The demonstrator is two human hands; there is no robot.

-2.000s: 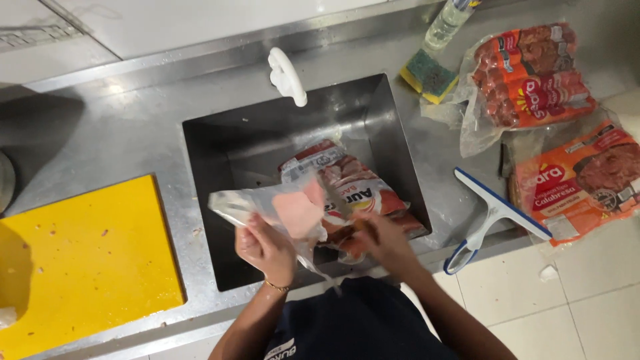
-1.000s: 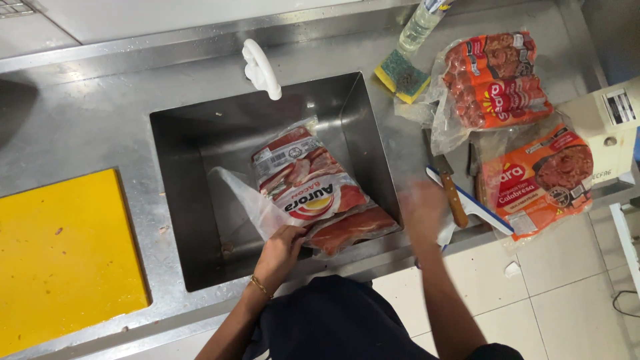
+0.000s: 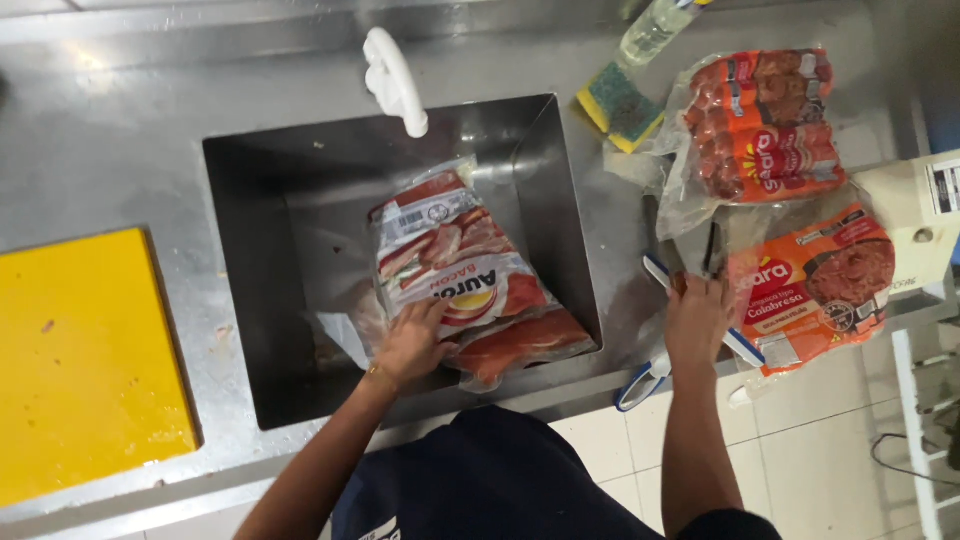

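My left hand (image 3: 411, 341) rests with spread fingers on the lower left part of an Aurora bacon package (image 3: 480, 277), which lies in the steel sink (image 3: 255, 300). My right hand (image 3: 697, 311) is on the counter right of the sink, its fingers bent over a knife (image 3: 679, 282) whose handle is mostly hidden. Whether the fingers grip the knife cannot be told. Beneath that hand lies a blue and white squeegee (image 3: 744, 347). A Seara calabresa sausage package (image 3: 814, 281) is just right of the hand.
A white faucet (image 3: 397, 82) reaches over the sink's back edge. A yellow cutting board (image 3: 82, 360) lies at left. Behind the squeegee are a sponge (image 3: 621, 106), a clear bottle (image 3: 654, 31) and another sausage package (image 3: 769, 127). A pale box (image 3: 911, 217) stands at far right.
Two seconds ago my left hand held up a plastic bag with a pink piece and my right hand was beside it. My right hand has since moved right, to the knife, and my left onto the bacon package.
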